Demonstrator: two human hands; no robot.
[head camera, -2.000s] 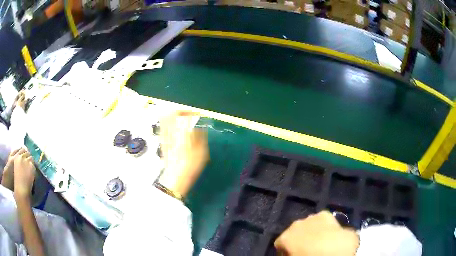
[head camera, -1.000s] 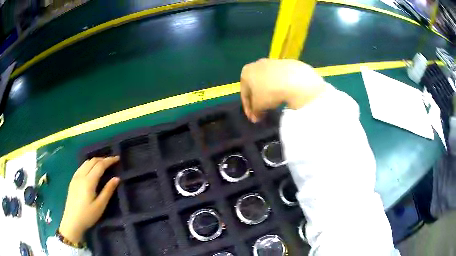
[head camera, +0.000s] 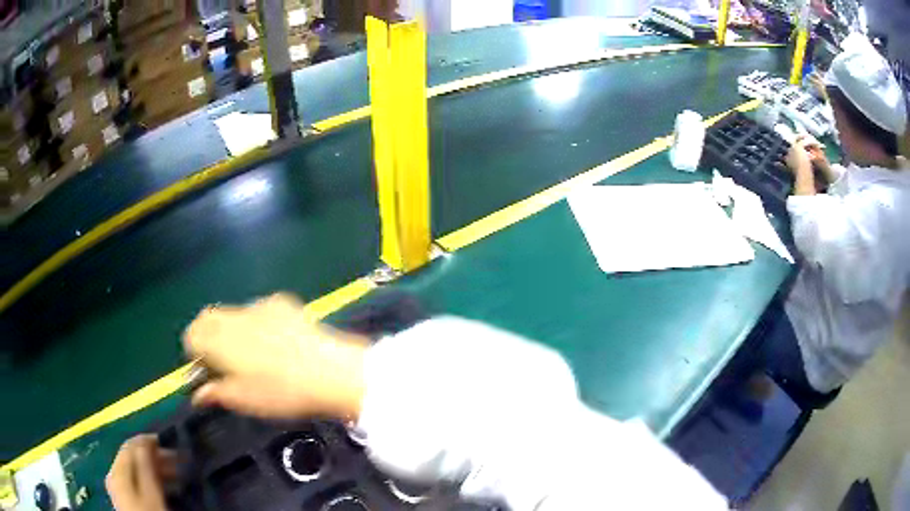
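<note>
The black foam tray (head camera: 234, 477) lies at the bottom, partly cut off by the frame. Silver-rimmed watch cases sit in some of its pockets, one of them (head camera: 303, 456) in plain view. My right hand (head camera: 274, 359), blurred, is above the tray's far left part, fingers pointing left. A small shiny bit shows at its fingertips; whether it is held is unclear. My right sleeve hides much of the tray. My left hand (head camera: 140, 474), blurred and cut off by the bottom edge, is at the tray's left edge; its grip cannot be made out.
A yellow post (head camera: 399, 145) stands behind the tray by the yellow tape line. A white paper sheet (head camera: 659, 228) and a white bottle-like object (head camera: 686, 140) are on the green bench at right. A capped person (head camera: 848, 230) sits at far right by another black tray (head camera: 743, 155). A black disc (head camera: 43, 496) lies lower left.
The view has swung right, bringing in the seated person. My right hand has moved from the tray's far right part to its left part. My left hand has stayed near the tray's left side.
</note>
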